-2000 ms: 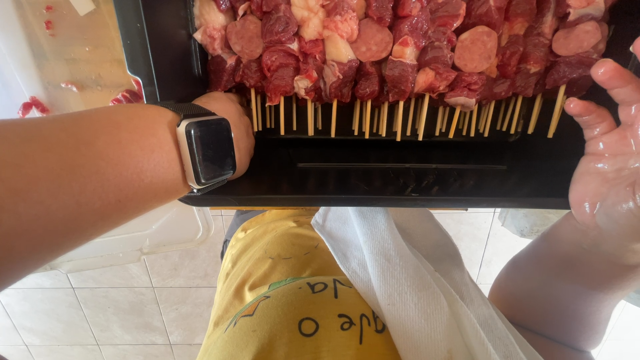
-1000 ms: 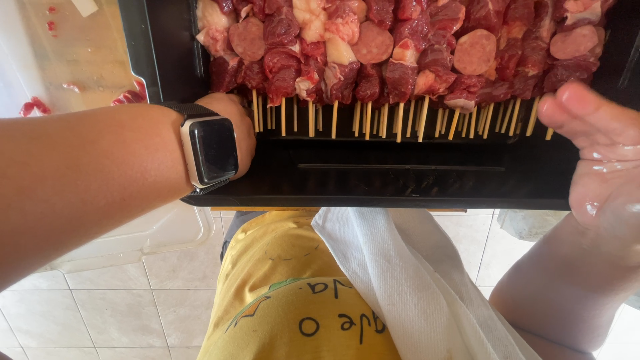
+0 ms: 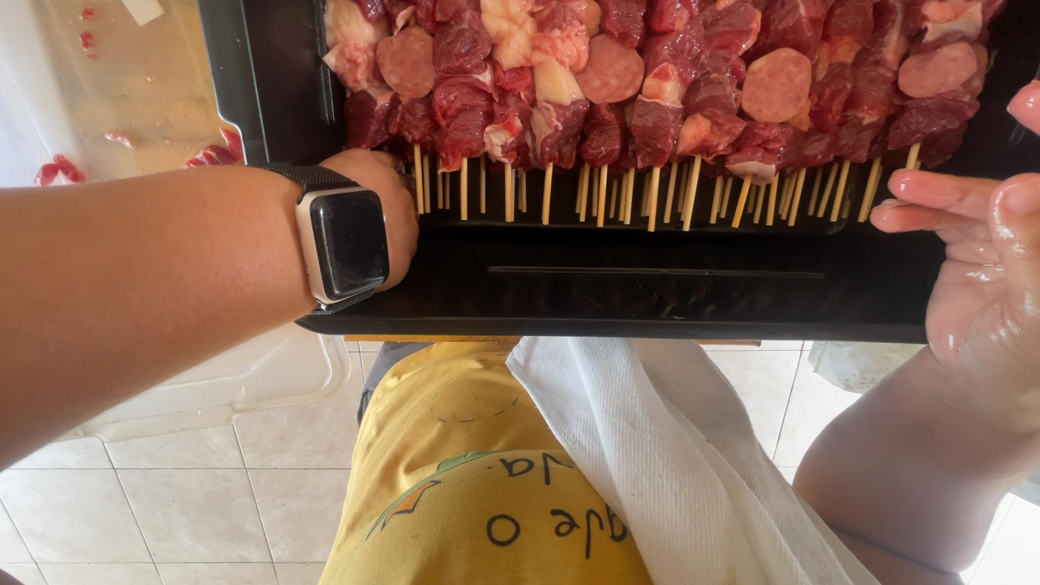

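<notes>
Rows of raw meat skewers (image 3: 569, 97), with red meat chunks, pale fat and round sausage slices, lie side by side in a black tray (image 3: 650, 305). Their bare wooden stick ends (image 3: 601, 195) point toward me. My left hand (image 3: 382, 203), below a wrist with a smartwatch (image 3: 349, 244), is at the tray's near left corner beside the leftmost sticks; its fingers are mostly hidden, so its hold cannot be told. At the tray's right side, my right hand (image 3: 987, 268) is raised with wet, spread fingers and nothing visible in them. Its fingertips are near the rightmost sticks.
A translucent plastic container (image 3: 284, 366) with meat scraps (image 3: 213, 153) and some liquid lies at the left, under my forearm. A white cloth (image 3: 650, 422) hangs over my yellow shirt (image 3: 455, 487). Below shows a tiled floor (image 3: 179, 512).
My right hand has shifted and turned slightly, its fingers now spread wider than one second ago. My left hand and the skewers look unmoved.
</notes>
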